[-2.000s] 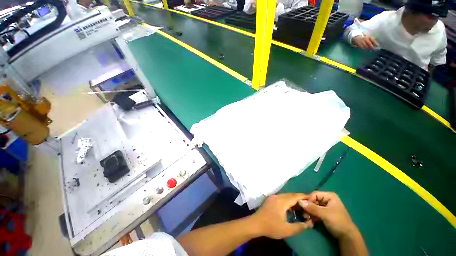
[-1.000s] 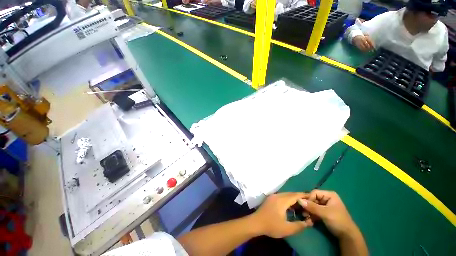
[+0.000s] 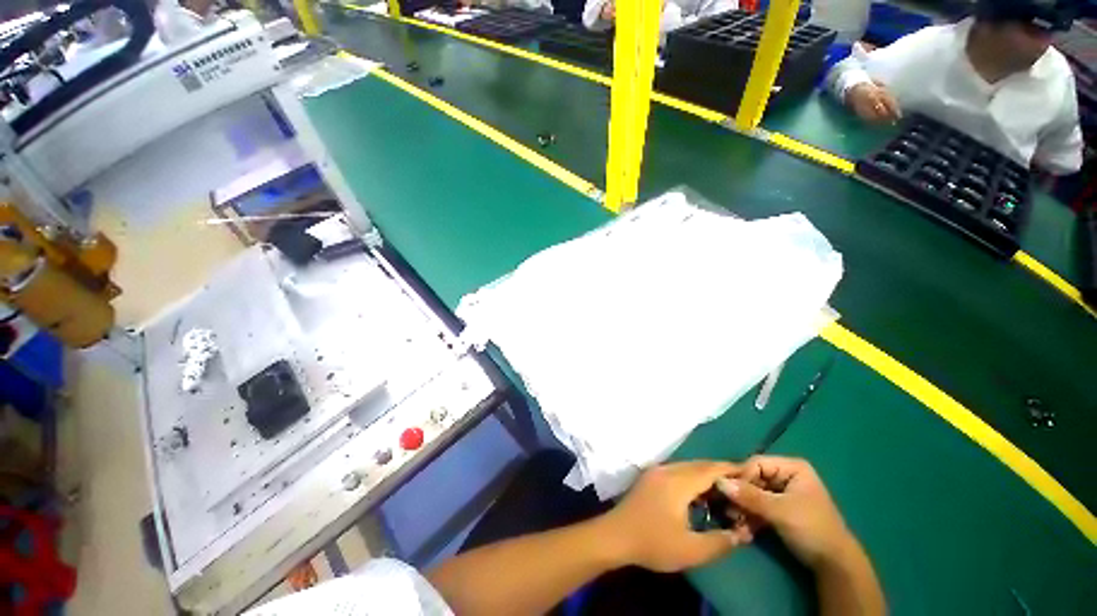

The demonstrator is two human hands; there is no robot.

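Note:
My left hand (image 3: 676,520) and my right hand (image 3: 788,508) meet at the lower middle, bare. Between their fingertips they hold a small dark housing (image 3: 707,515), mostly hidden by the fingers. A thin dark stick (image 3: 795,409) lies on the green surface just beyond my right hand. A large white cover sheet (image 3: 662,319) lies in front of my hands, over a tray whose edge barely shows. A black fixture (image 3: 274,398) sits on the machine's white bed (image 3: 343,315) at the left.
A brass-coloured cylinder (image 3: 66,295) hangs at the far left. A red button (image 3: 411,438) is on the bed's front edge. A yellow post (image 3: 632,108) stands beyond the sheet. A person (image 3: 962,84) handles a black parts tray (image 3: 944,181) opposite. Small dark parts (image 3: 1039,413) lie on the line.
The small dark parts on the far line have moved rightward and nearer. My hands stay almost still around the housing. The person opposite has moved slightly.

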